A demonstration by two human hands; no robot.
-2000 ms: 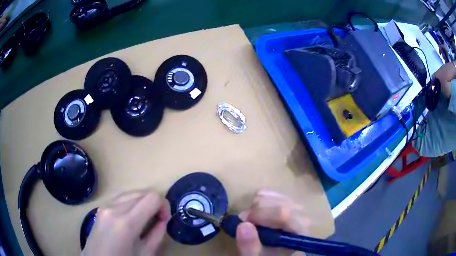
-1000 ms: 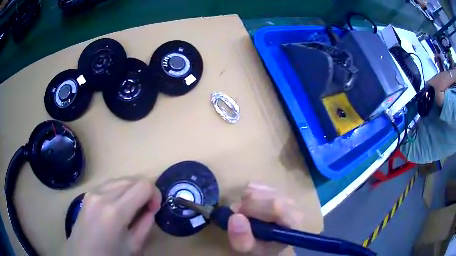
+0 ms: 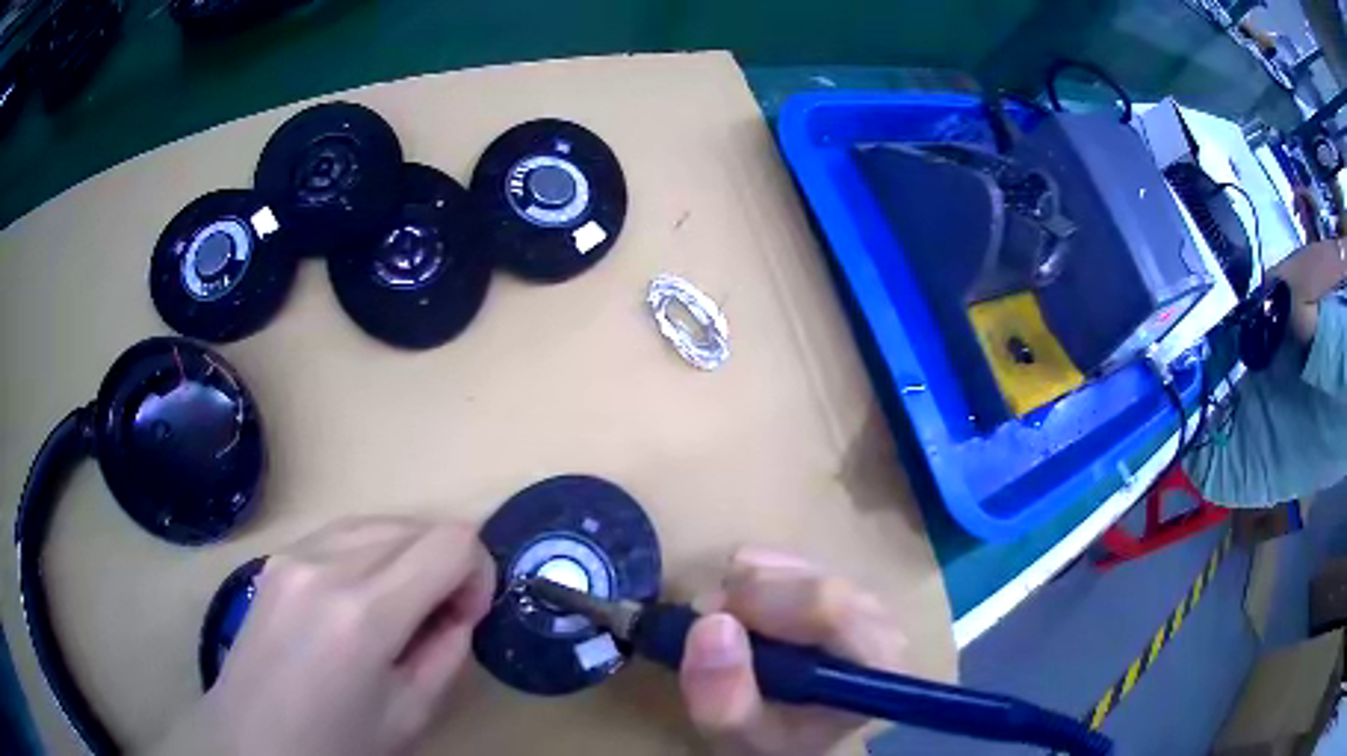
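A speaker driver (image 3: 576,510) lies flat on the cardboard sheet near the front, silver centre and white label up. My right hand (image 3: 783,650) holds the soldering iron (image 3: 857,682) like a pen, its tip at the left side of the silver centre. My left hand (image 3: 347,628) is at the driver's left edge with fingertips pinched together; whether a thin wire is between them is too small to tell. A headphone ear cup (image 3: 180,440) lies open at the left with fine red wires inside. The other cup (image 3: 226,620) is partly hidden behind my left hand.
Several black speaker drivers (image 3: 406,254) lie at the back left of the cardboard sheet (image 3: 443,428). A silvery coil (image 3: 689,321) lies right of them. At right, a blue tray (image 3: 946,480) holds the soldering station (image 3: 1130,222), iron stand and yellow sponge (image 3: 1024,353). A person's arm (image 3: 1312,275) shows far right.
The view has shifted slightly. The iron tip stays at the left of the driver's silver centre, and both hands keep nearly the same pose around the driver.
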